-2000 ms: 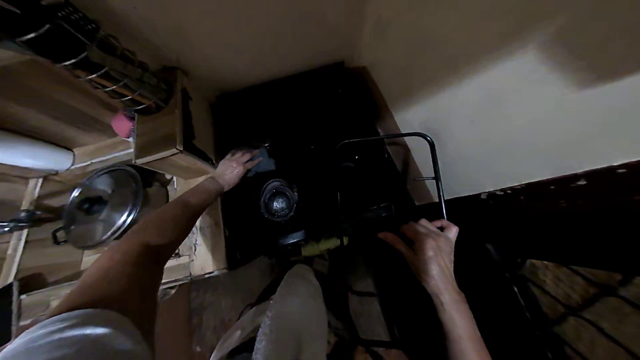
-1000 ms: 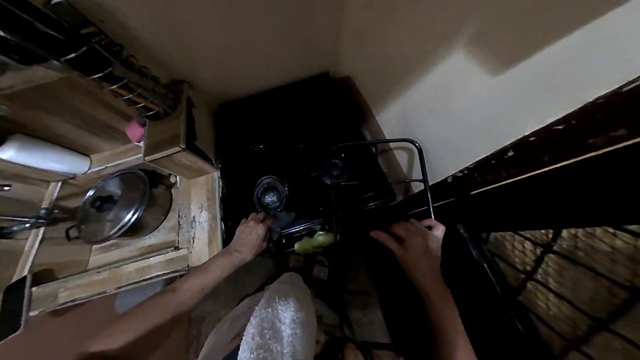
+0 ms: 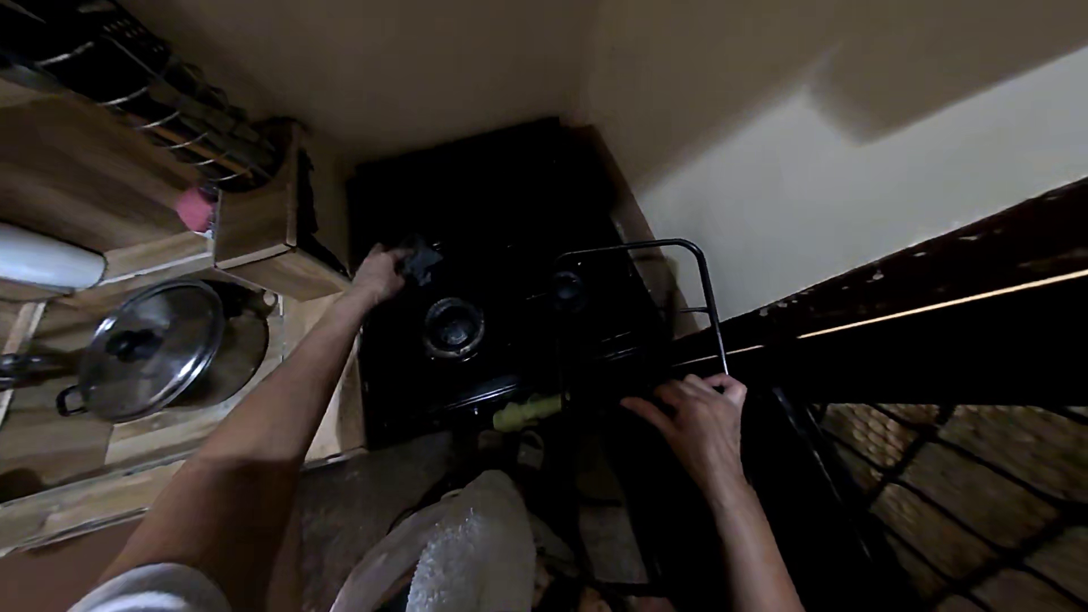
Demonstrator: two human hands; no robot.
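Note:
My left hand (image 3: 380,274) holds a dark grey cloth (image 3: 421,260) against the black stove top (image 3: 484,204), at its left side behind the round burner (image 3: 454,328). A second burner (image 3: 568,291) lies further right. My right hand (image 3: 699,416) grips the lower end of a black metal grate (image 3: 659,244), which stands tilted up over the right part of the stove. A yellow-green object (image 3: 527,412), perhaps a cloth, is at the stove's front edge.
On the left wooden counter stands a pot with a glass lid (image 3: 153,348), near a white cylinder (image 3: 47,257) and a wooden box (image 3: 259,229). A wall (image 3: 765,170) rises at the right, above a dark metal lattice (image 3: 935,433).
My left hand has moved with the cloth from in front of the left burner to the stove's far left side. My right hand stays at the grate.

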